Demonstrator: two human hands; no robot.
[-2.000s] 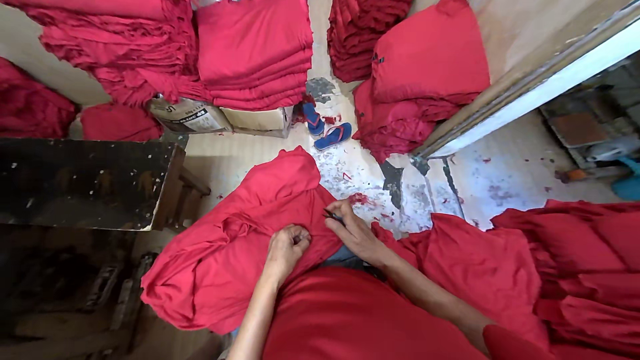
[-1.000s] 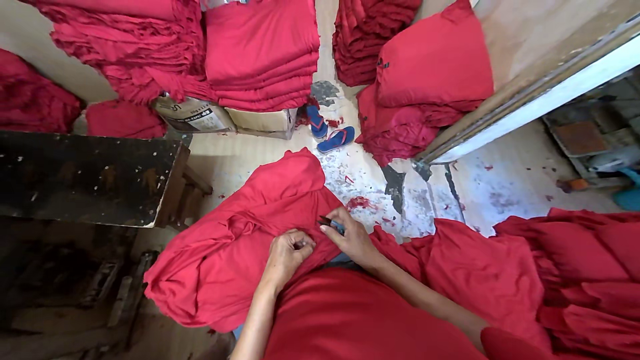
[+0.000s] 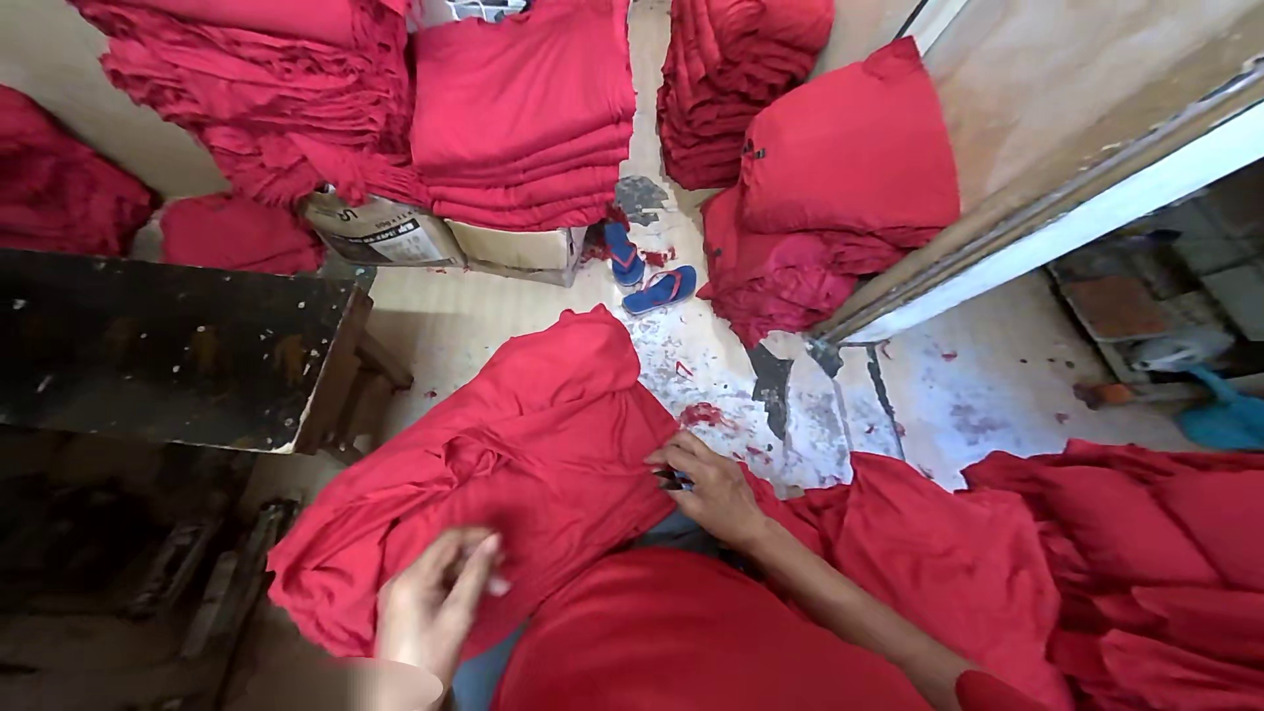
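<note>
A red knit fabric garment lies bunched across my lap. Over its lower left part is my left hand, blurred, its fingers curled and apart with nothing visible between them. My right hand is at the garment's right edge, closed around a small dark tool, perhaps thread snips; most of it is hidden by the fingers. Whether the right fingertips also pinch the cloth cannot be told.
Folded red fabric stacks rest on cardboard boxes ahead. A dark worn table stands left. Blue flip-flops lie on the floor. More red garments are heaped at right, near a door frame.
My left hand has moved away from beside my right hand, toward the lower left. My right hand stays near the garment's right edge with the dark tool.
</note>
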